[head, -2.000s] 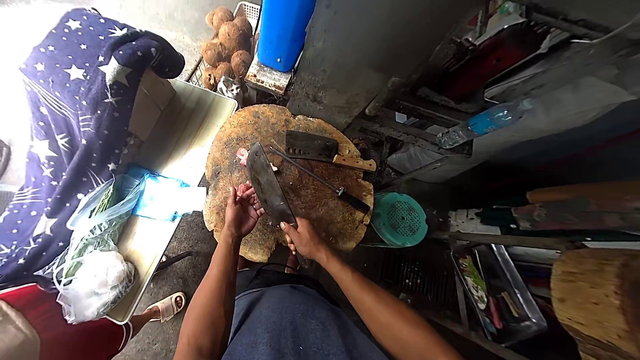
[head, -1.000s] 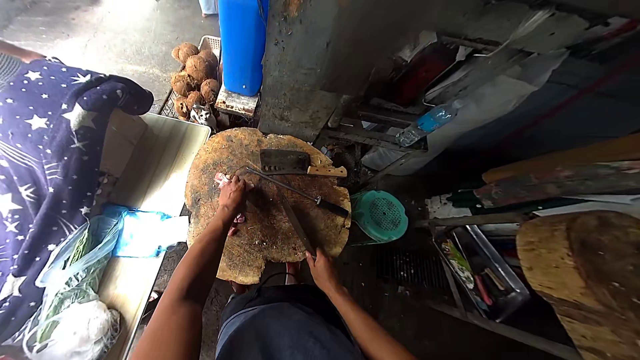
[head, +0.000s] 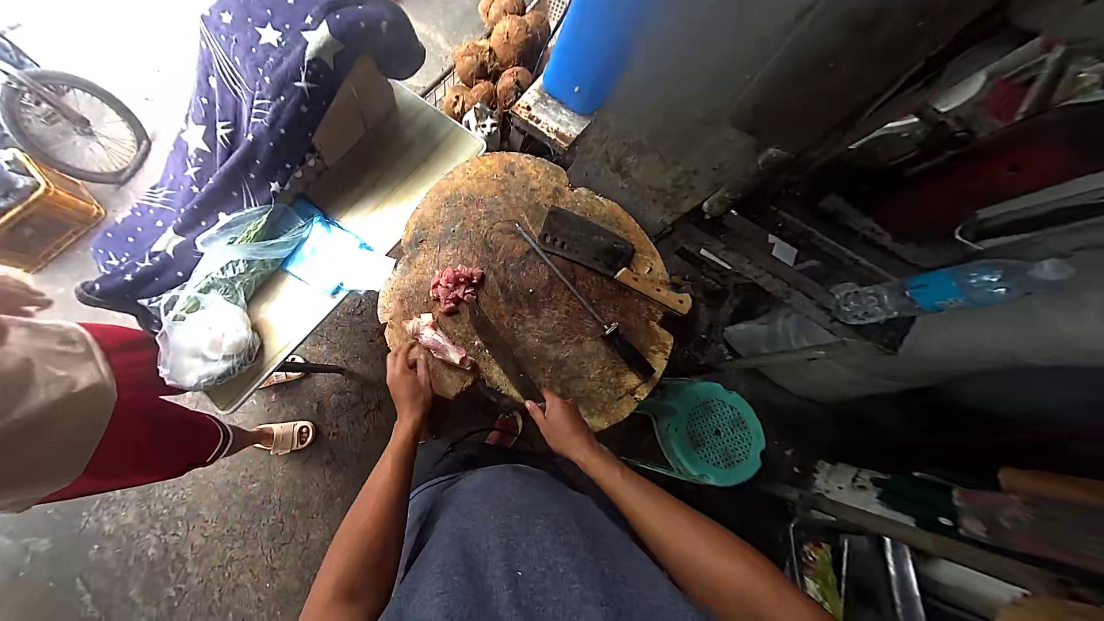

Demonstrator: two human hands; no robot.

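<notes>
On a round wooden chopping block (head: 552, 293) lies a small heap of chopped red meat (head: 456, 287). Just below it is a longer pale pink piece of meat (head: 438, 341). My left hand (head: 409, 379) is at that piece's lower left edge, fingers curled; whether they grip it is unclear. My right hand (head: 560, 420) holds a dark-bladed knife (head: 502, 349), its tip close to the heap. A cleaver with a wooden handle (head: 586, 241) and a honing steel with a black handle (head: 586, 297) lie on the block's right half.
A green plastic basket (head: 720, 435) stands right of the block. At left are a table (head: 276, 345) with bagged vegetables (head: 233, 285) and a person in red shorts (head: 138, 414). Coconuts (head: 509, 47) and a blue container (head: 591, 52) stand behind. A plastic bottle (head: 957, 289) lies at right.
My left hand has drawn back from the meat heap toward the block's near left edge. The knife, raised between both hands two seconds ago, is down at the block. The view has shifted.
</notes>
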